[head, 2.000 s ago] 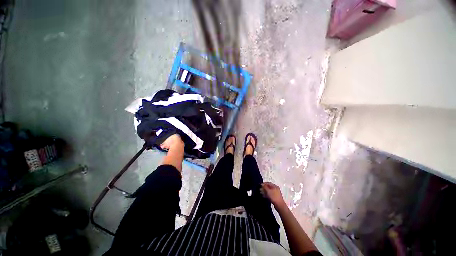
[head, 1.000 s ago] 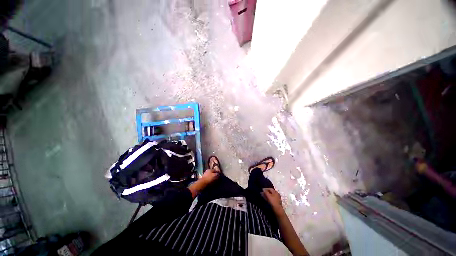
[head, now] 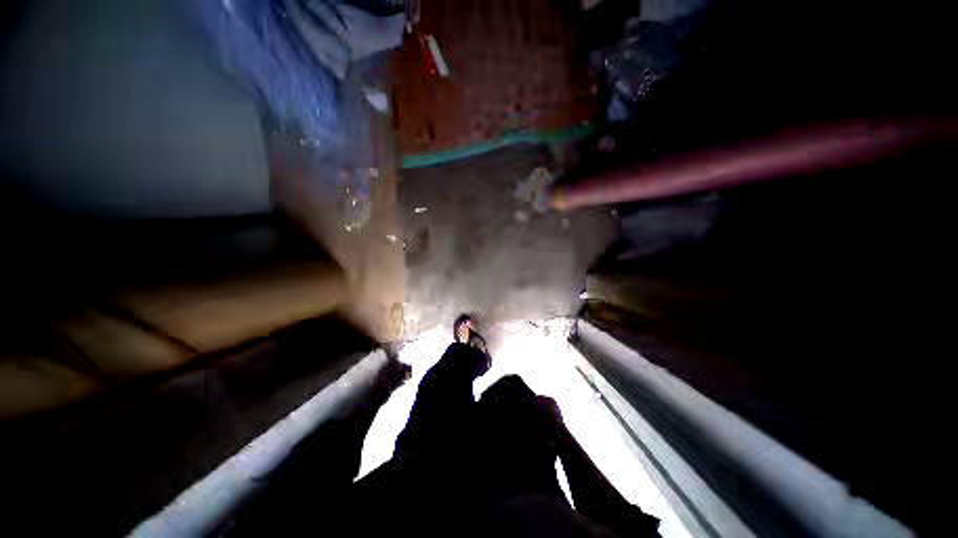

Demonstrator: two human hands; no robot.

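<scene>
No work piece can be made out in either hand. I stand in a doorway, and the floor (head: 488, 252) lies in front of me. My sandalled foot (head: 464, 330) is on the threshold. My right hand (head: 547, 408) is a dark shape beside my leg, and its fingers cannot be made out. My left arm is lost in shadow at the lower left, and I cannot make out the hand.
Pale door frame edges run along both sides. A blurred pink pole (head: 735, 166) slants in from the right. An orange-brown floor strip (head: 488, 74) with a green edge lies further in. Blue-white cloth or plastic (head: 278, 63) is at the upper left.
I have moved from the bright alley to the dark doorway. The blue trolley with the black and white bundle has left the view. My left hand was on the bundle, then came off it.
</scene>
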